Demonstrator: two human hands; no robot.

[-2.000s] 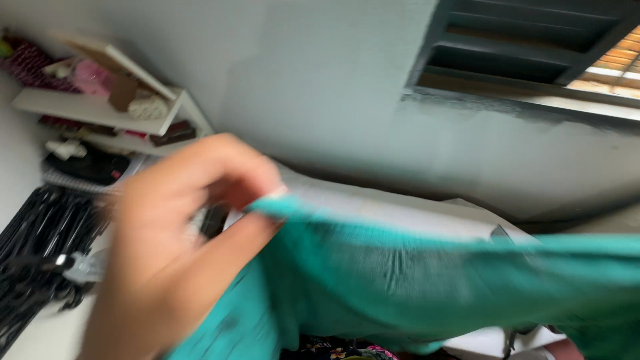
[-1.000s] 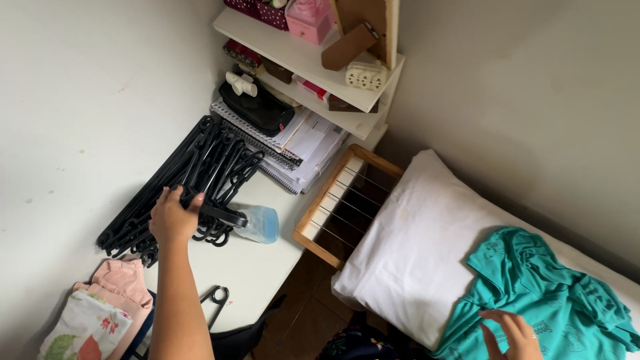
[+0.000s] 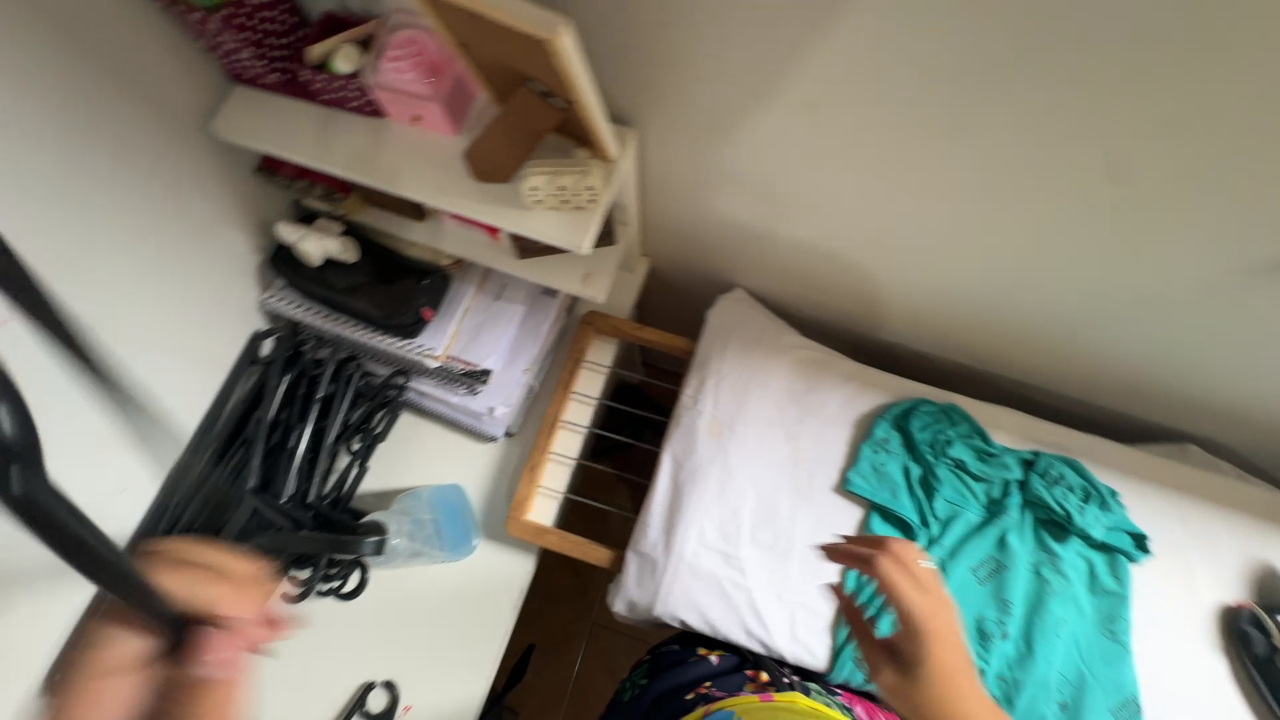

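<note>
My left hand point(image 3: 185, 620), blurred at the lower left, is closed around a black plastic clothes hanger point(image 3: 60, 530) that runs out of view at the left edge. Behind it, a heap of black hangers point(image 3: 290, 430) lies on the white desk. Over the near edge of a teal short-sleeved garment point(image 3: 1030, 560), my right hand point(image 3: 910, 620) hovers with its fingers apart and holds nothing. The garment lies spread on the white bedding, beside a white pillow point(image 3: 760, 460). Whether the right fingertips touch the cloth cannot be told.
A spray bottle with blue liquid point(image 3: 425, 525) lies by the hangers. Spiral notebooks point(image 3: 500, 390) and a black pouch point(image 3: 360, 280) sit under white shelves point(image 3: 400, 170). A wooden bed headboard point(image 3: 550, 450) stands between desk and pillow. Floral cloth point(image 3: 690, 675) is at the bottom.
The left hand has lifted a hanger from near the heap and moved toward the lower left. The teal garment, held up two seconds ago, lies on the bed and looks more spread out than one second ago.
</note>
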